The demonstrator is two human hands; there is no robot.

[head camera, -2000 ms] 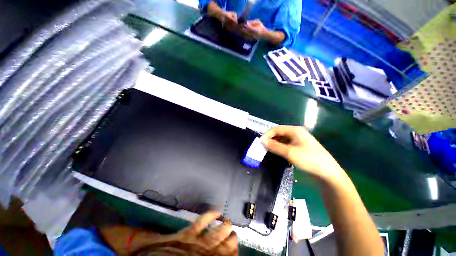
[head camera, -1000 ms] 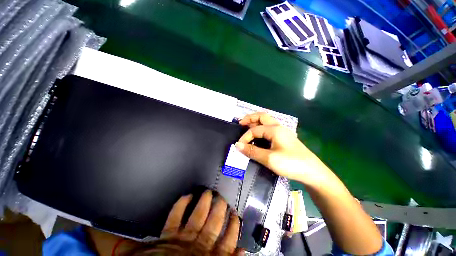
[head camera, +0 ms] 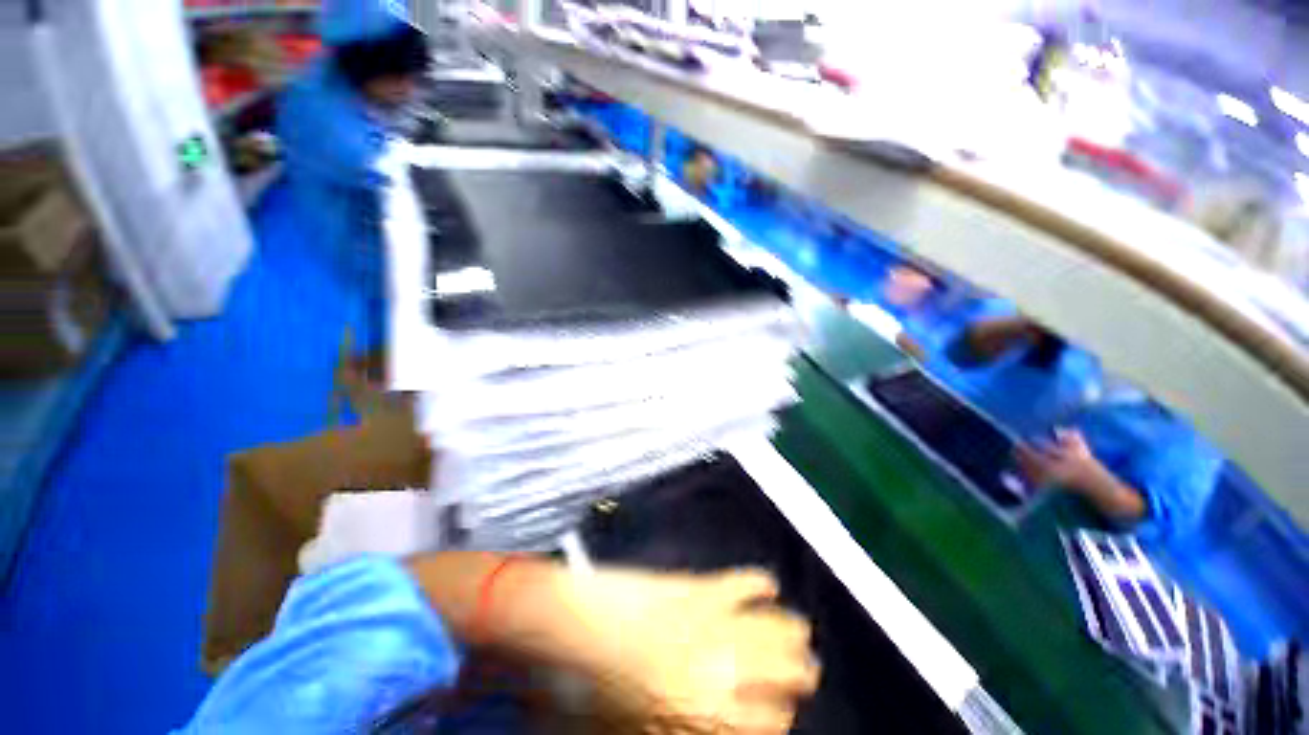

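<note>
A flat black panel point(head camera: 718, 524) lies on the bench at the bottom centre, with a white strip point(head camera: 861, 589) showing along its right edge. My left hand point(head camera: 682, 646) is over the panel, blurred, palm down; its fingertips and anything under them cannot be made out. A red string is round its wrist. My right hand is not in view. A tall stack of pale, silvery sheets point(head camera: 603, 417) stands just beyond the panel, with another black panel point(head camera: 574, 237) on top. A small white label point(head camera: 464, 282) shows near that panel's left edge.
An open cardboard box point(head camera: 309, 488) is left of the stack. A long shelf point(head camera: 919, 201) runs above the green bench point(head camera: 876, 495). Coworkers in blue are across the bench and beyond the stack at upper left. White die-cut sheets point(head camera: 1127, 596) lie at lower right.
The view has swung left and up to the stack. My right hand and the blue-banded label it held are out of view. My left hand still lies over the panel.
</note>
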